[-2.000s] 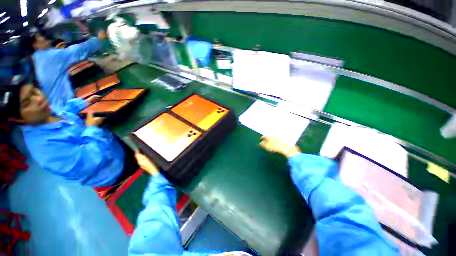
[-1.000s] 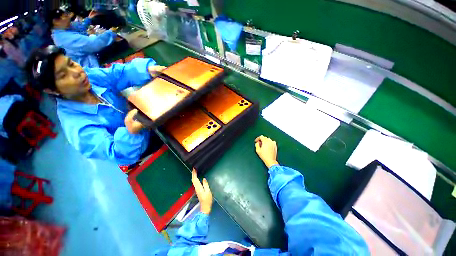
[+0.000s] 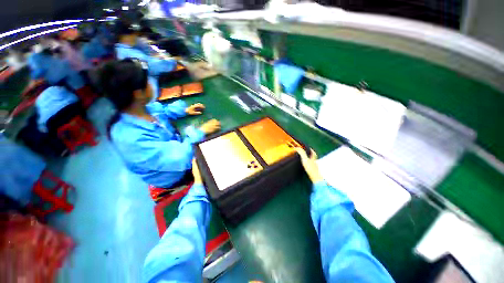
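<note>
A thick stack of black trays [image 3: 248,202] stands on the green bench in front of me. Its top tray holds two back panels side by side, one pale gold with glare [image 3: 227,159] and one orange [image 3: 269,140], each with dark camera holes at the near right corner. My left hand [image 3: 197,172] is against the left side of the stack, mostly hidden behind its edge. My right hand [image 3: 309,162] grips the stack's right side near the top corner, fingers at the rim.
A person in a blue smock [image 3: 152,141] sits at the left with hands on the bench. Farther along lies another tray with orange panels [image 3: 181,91]. White sheets [image 3: 362,185] lie right of the stack. A red-framed green surface [image 3: 166,213] is at the lower left.
The other person's hands have left the upper tray, which now sits on the stack. Both my hands have moved onto the stack's sides. The view has shifted.
</note>
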